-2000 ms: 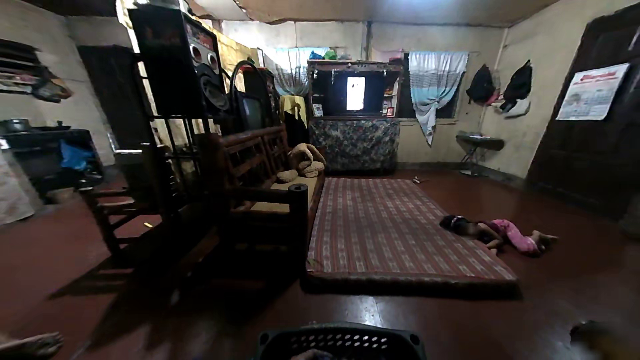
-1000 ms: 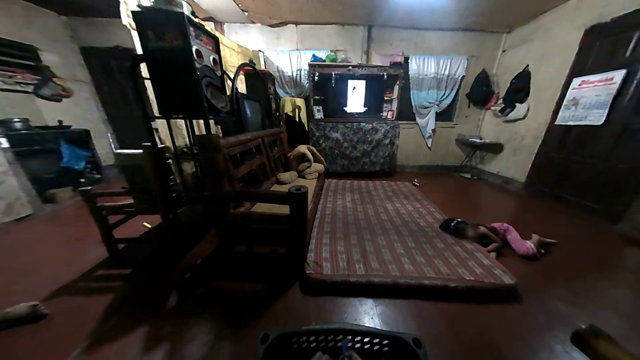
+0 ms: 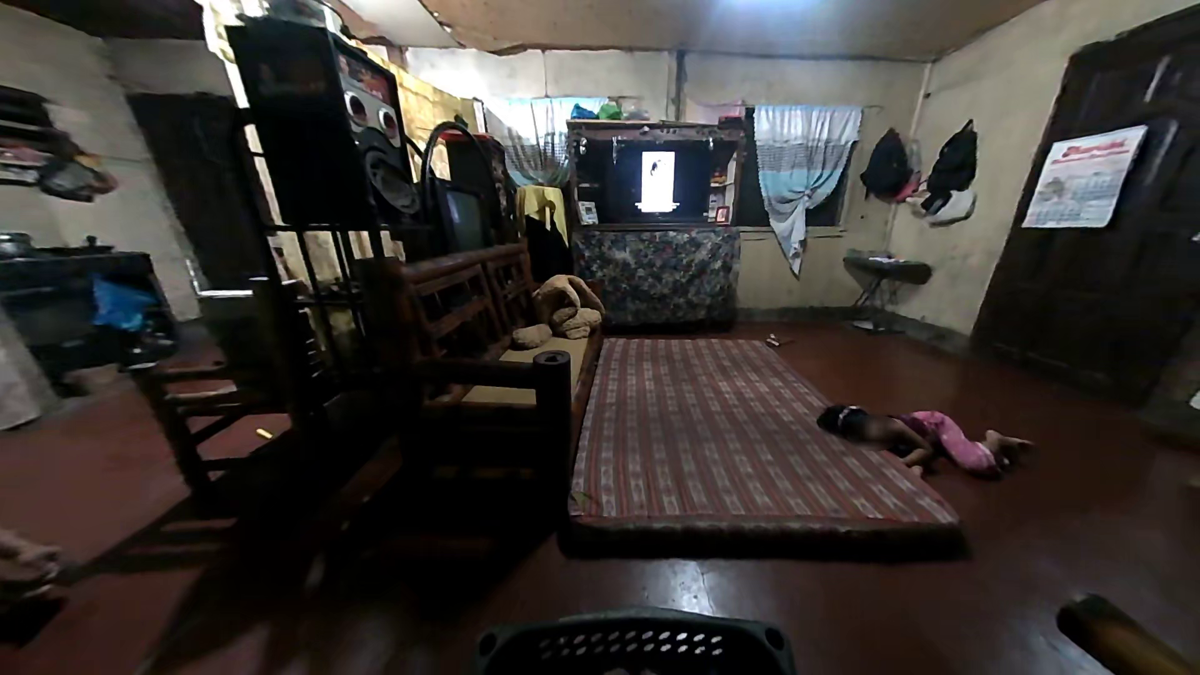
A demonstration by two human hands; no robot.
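Observation:
Neither my left hand nor my right hand can be made out. A dark plastic basket (image 3: 633, 630) with rows of holes near its rim stands at the bottom centre, cut off by the frame edge. Something small and pale shows just inside it, too little to name. Beyond the basket, a thin mattress (image 3: 694, 431) with a striped, patterned cover lies on the red floor. A person (image 3: 952, 441) in pink trousers lies with head and arms on its right edge and legs on the floor.
A wooden bench (image 3: 551, 403) with a stuffed toy (image 3: 567, 305) stands left of the mattress. Farther left are a large loudspeaker (image 3: 300, 122) and a wooden chair (image 3: 202, 403). A blurred bare limb (image 3: 28, 558) shows at the left edge, a rounded brown end (image 3: 1116, 637) at lower right.
The limb at the left edge has shifted upward in the view. A small blue thing seen inside the basket one second ago no longer shows. The person on the mattress edge stays put.

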